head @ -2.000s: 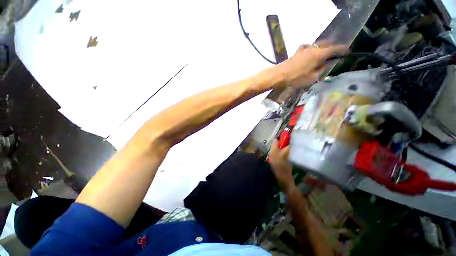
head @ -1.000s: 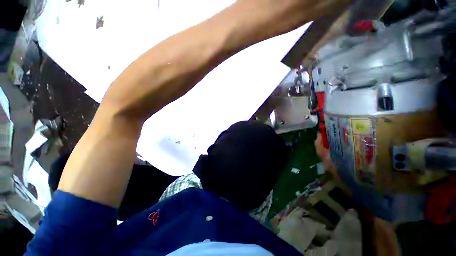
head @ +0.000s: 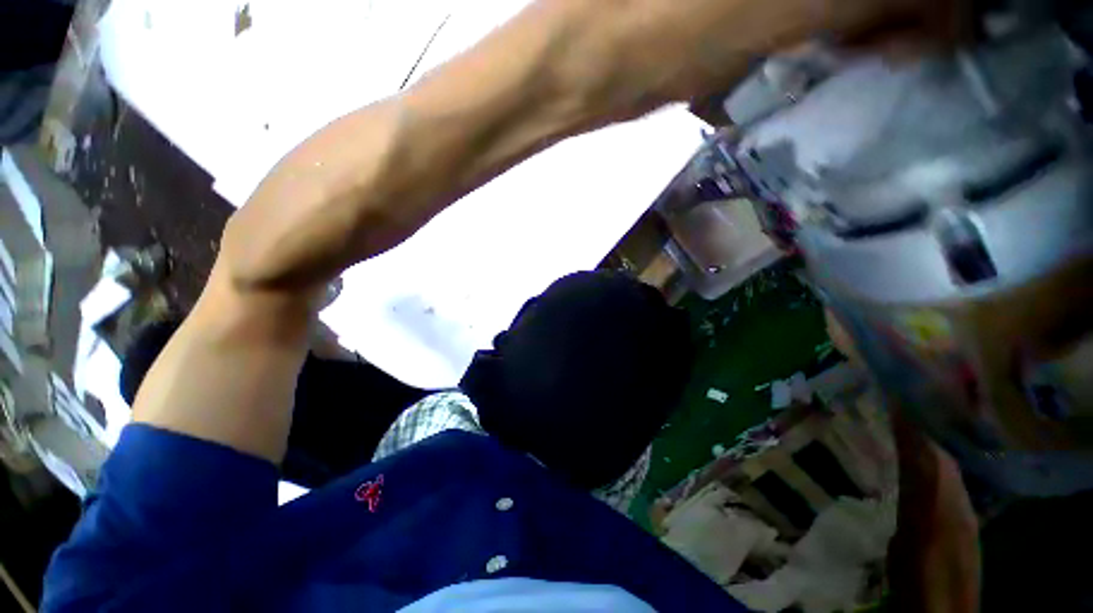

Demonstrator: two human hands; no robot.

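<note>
The grey motor housing of the cutting machine (head: 923, 180) fills the upper right, close to the camera and blurred. A flat silver base plate (head: 725, 240) shows at its left, beside the corner of the white sheet (head: 515, 240). My left arm crosses above the sheet. My left hand (head: 923, 24) is at the top right edge by the housing, dark, blurred and partly cut off; its grip is unclear. My right forearm rises at the lower right. Only a sliver of my right hand (head: 841, 338) shows beside the housing, which hides its fingers and the red grip.
A dark table strip (head: 156, 192) runs along the sheet's left edge. Pale scraps (head: 102, 299) lie at the far left. The green floor (head: 719, 371) has small bits and a tan scrap pile (head: 779, 515). A rounded black shape (head: 587, 371) is in front of my shirt.
The housing has come much nearer to the camera and appears tilted differently. My left hand has moved from the sheet's right edge to the upper right. The red grip has gone out of sight.
</note>
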